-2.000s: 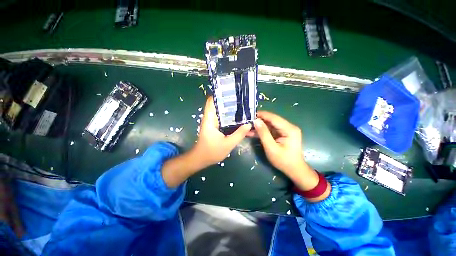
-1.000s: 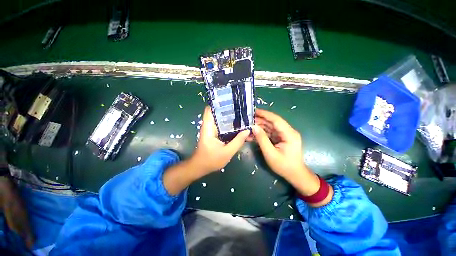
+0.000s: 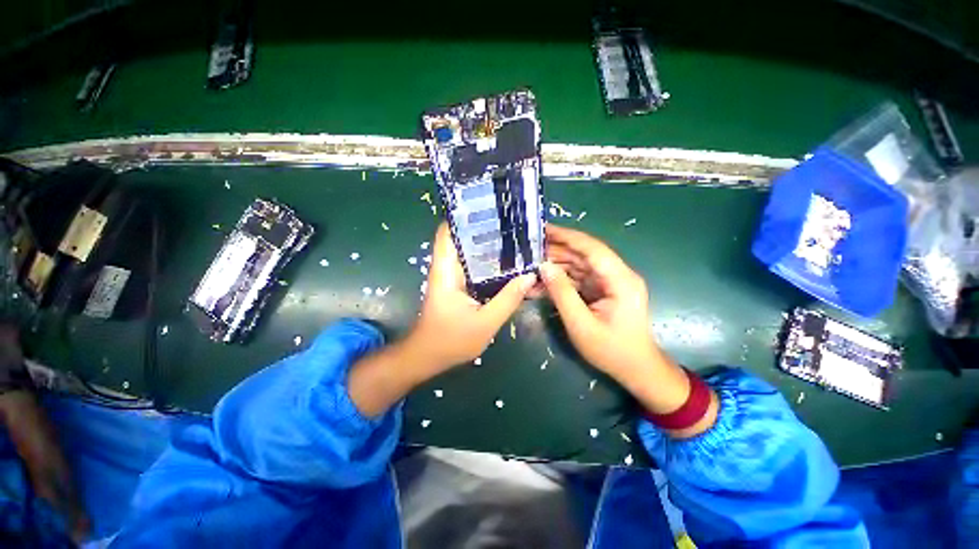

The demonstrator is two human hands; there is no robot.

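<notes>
An open phone body (image 3: 492,193) stands upright in the middle, its dark board end up and its pale area with black strips below. My left hand (image 3: 462,311) grips its lower left side and bottom edge. My right hand (image 3: 596,300) is at the lower right corner, thumb and fingertips pinched together at the phone's edge. Whether a small part is between these fingertips cannot be told. Small white bits (image 3: 376,292) and yellowish slivers lie scattered on the dark green bench (image 3: 354,204).
Other open phones lie at left (image 3: 252,270) and right (image 3: 841,357), and on the green belt (image 3: 429,64) behind the whitish rail (image 3: 322,152). A blue bin (image 3: 832,233) with white bits and clear bags (image 3: 934,252) is at right. Black equipment (image 3: 91,247) is at far left, above another person's arm (image 3: 41,450).
The held phone has shifted slightly left and tilted a little. Both hands keep their places at its bottom end. The phones on the belt have moved left.
</notes>
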